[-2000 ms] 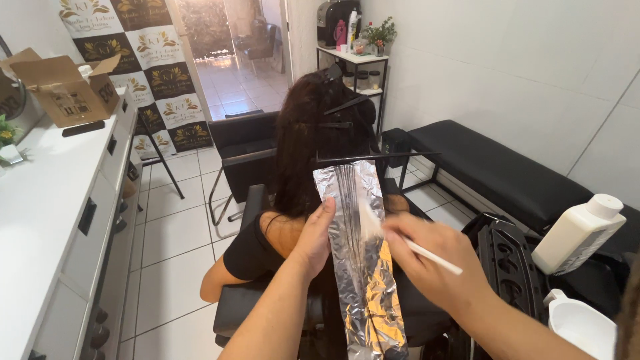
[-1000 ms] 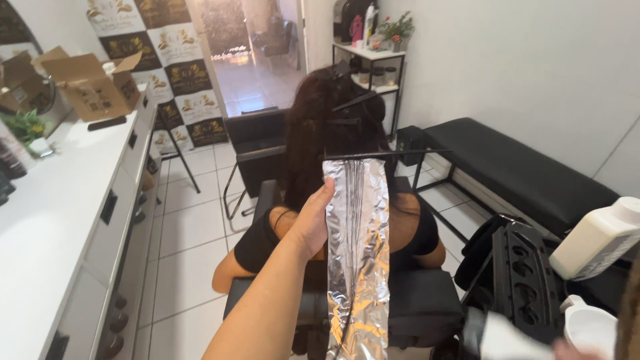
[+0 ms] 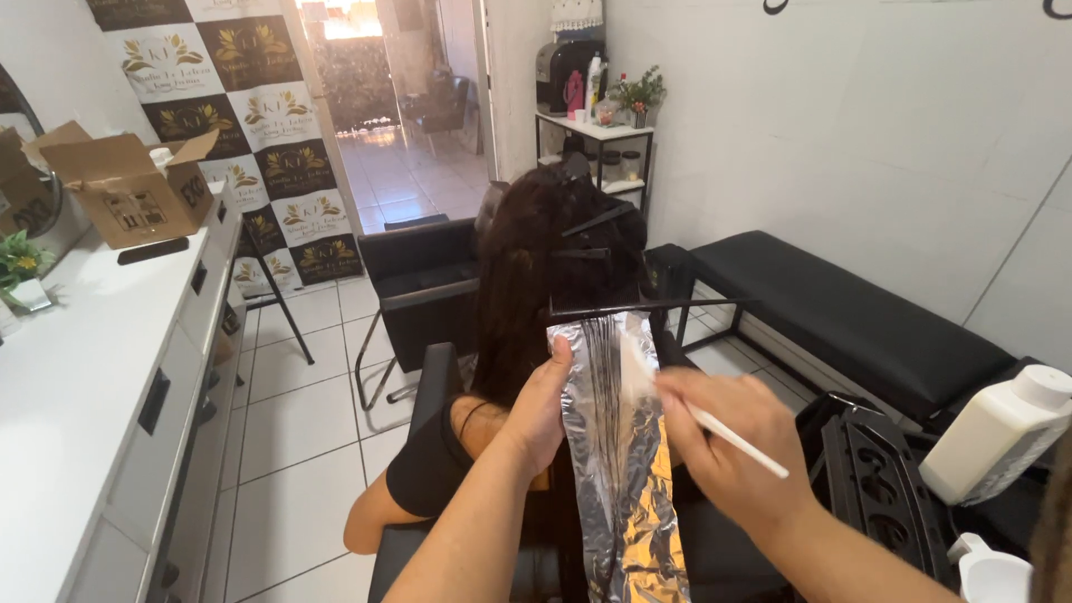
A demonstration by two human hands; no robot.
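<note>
A long strip of aluminium foil (image 3: 586,469) hangs behind a seated person's head, with a thin section of dark wet-looking hair (image 3: 605,385) lying along it. My left hand (image 3: 540,410) holds the foil's upper left edge, thumb on top. In my right hand (image 3: 741,448) is a white tint brush (image 3: 737,440), its blurred head over the foil just right of the strands. A dark thin bar, apparently a comb's tail (image 3: 687,305), crosses the foil's top edge. Hair clips (image 3: 599,219) hold up part of the person's dark hair (image 3: 515,276).
At the right stand a black trolley (image 3: 879,477), a white bottle (image 3: 997,435) and a white bowl (image 3: 992,578). A black bench (image 3: 821,310) runs along the wall. To the left is a white counter (image 3: 100,360) with a cardboard box (image 3: 142,193); a black chair (image 3: 427,293) stands ahead.
My right hand with the brush was low at the right, by the trolley, one second ago; it is back over the foil. My left hand still holds the foil.
</note>
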